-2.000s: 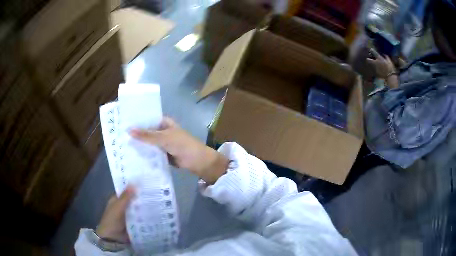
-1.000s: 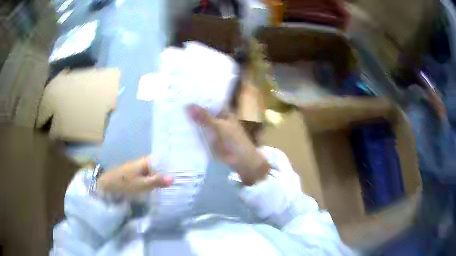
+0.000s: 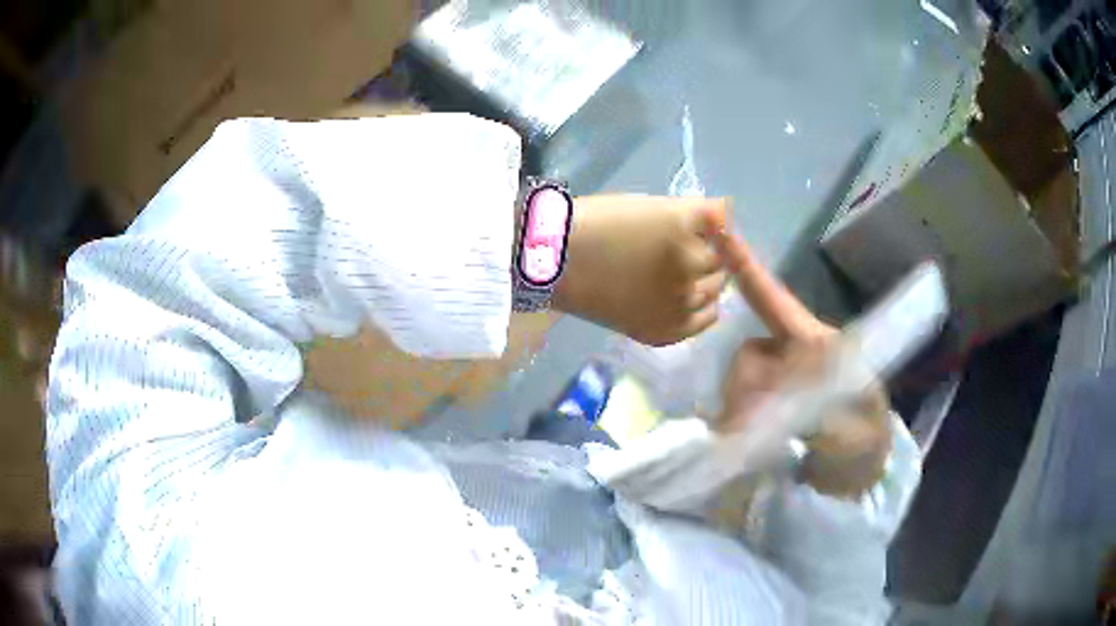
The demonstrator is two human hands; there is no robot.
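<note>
My left hand [image 3: 649, 272] reaches in from the left with its fingers curled, and nothing shows in it. A band with a lit pink screen [image 3: 543, 237] is on my left wrist. My right hand [image 3: 802, 397] is blurred and holds a white folded label strip [image 3: 900, 324]; its print cannot be read. The strip slants from the upper right down toward my body. My right index finger points up and meets or nearly meets my left fingertips.
Brown cardboard [image 3: 184, 92] fills the upper left. A white sheet [image 3: 526, 55] lies on a dark object at the top. An open carton [image 3: 955, 232] stands at the right on the grey floor [image 3: 722, 73]. A small blue item [image 3: 587, 391] shows below my hands.
My left hand has let go of the label strip and moved up and across, now closed. The strip has moved right, in my right hand alone. The view has turned; the other person is gone.
</note>
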